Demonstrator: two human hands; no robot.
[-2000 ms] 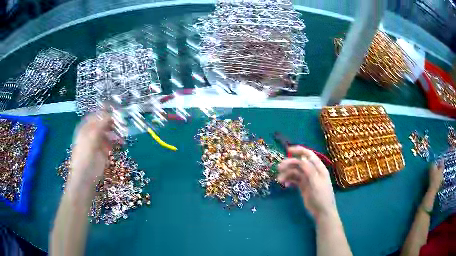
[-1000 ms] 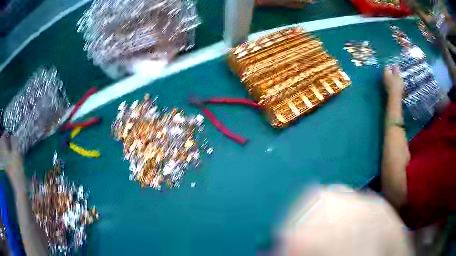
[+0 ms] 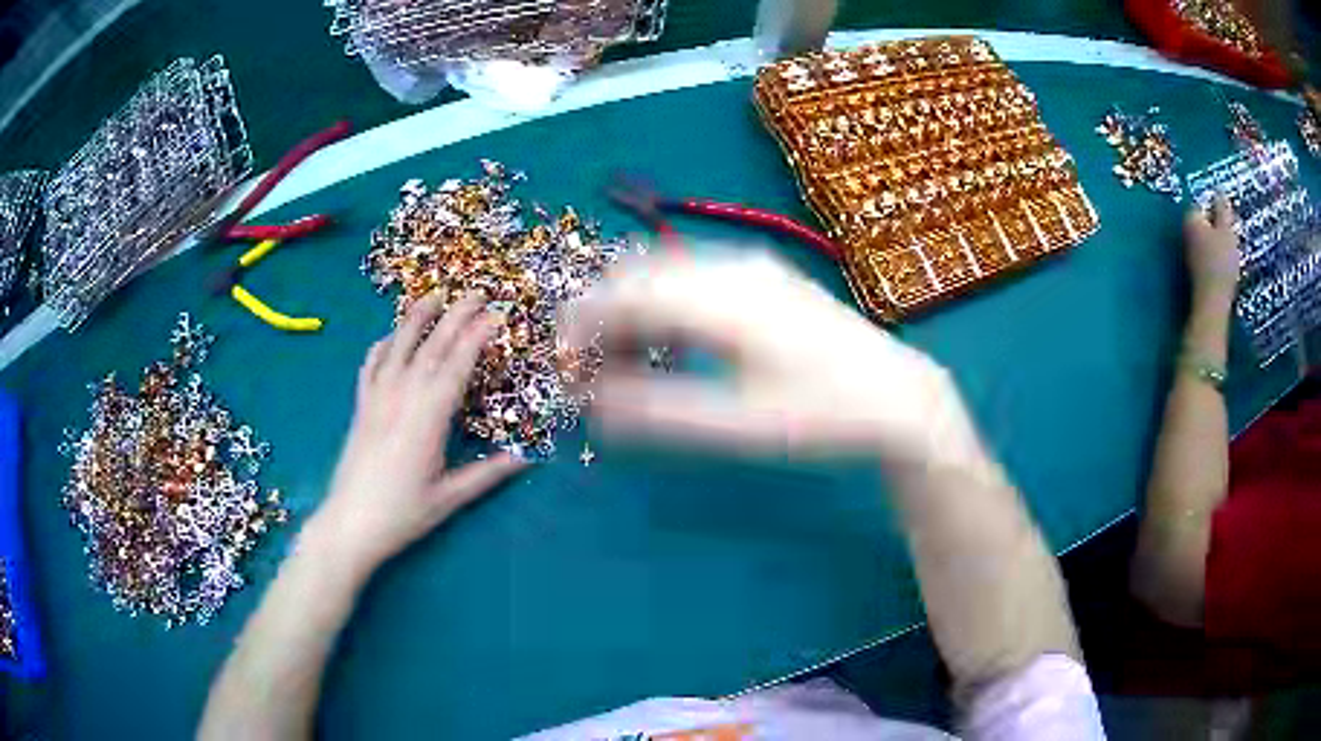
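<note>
The near heap of cut parts [image 3: 500, 246], mixed gold and silver, lies on the green table. My left hand [image 3: 423, 420] rests at its lower left edge, fingers spread over the parts. My right hand [image 3: 724, 355] is blurred above the heap's right side; its fingers are curved, and whether it holds anything cannot be told. Red-handled nippers [image 3: 753, 217] lie on the table behind my right hand, partly hidden by it. The left heap of cut parts [image 3: 167, 485] lies apart from my left hand.
Stack of gold frames [image 3: 927, 167] right of the nippers. Spare red-handled pliers [image 3: 290, 227] and yellow-handled pliers [image 3: 275, 311] at left, beside silver frames [image 3: 138, 188]. Blue tray [image 3: 15, 536] at the left edge, red tray [image 3: 1210, 44] upper right. A co-worker's hand [image 3: 1214, 253] holds a silver frame.
The view has swung right, then partly back. My left hand has come from the far left to the near heap. The nippers, near my right hand earlier, lie on the table.
</note>
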